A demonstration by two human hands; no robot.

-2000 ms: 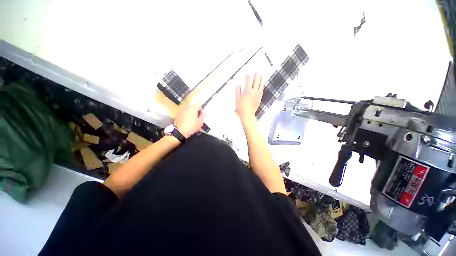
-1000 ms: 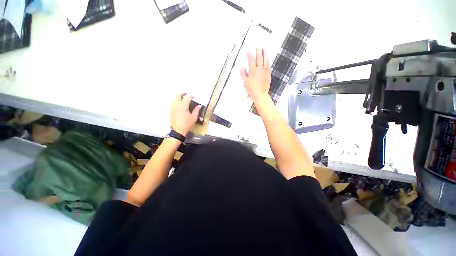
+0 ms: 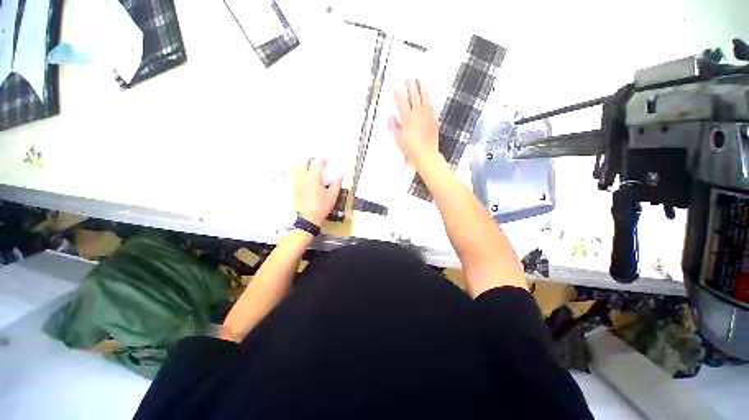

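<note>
My left hand (image 3: 319,193) is at the table's front edge, its fingers curled at a small dark block (image 3: 338,205) on a tan backing strip (image 3: 350,215); whether it grips the block is unclear. A long white piece (image 3: 376,135) with thin plaid edges runs away from me beside the backing. My right hand (image 3: 417,127) lies flat, fingers apart, at the right side of the white piece. A plaid strip (image 3: 470,94) lies just right of it. A short dark offcut (image 3: 371,207) lies right of the block.
The cutting machine (image 3: 657,164) stands at the right on its base plate (image 3: 513,172). Plaid pieces with white patterns (image 3: 160,41) lie at the far left, near a pale blue object (image 3: 67,55). A green sack (image 3: 148,287) and scraps (image 3: 567,308) lie below the table edge.
The view has shifted left, bringing plaid pieces into sight. The tan strip and white piece now point more straight away from me. The plaid strip on the left is no longer seen.
</note>
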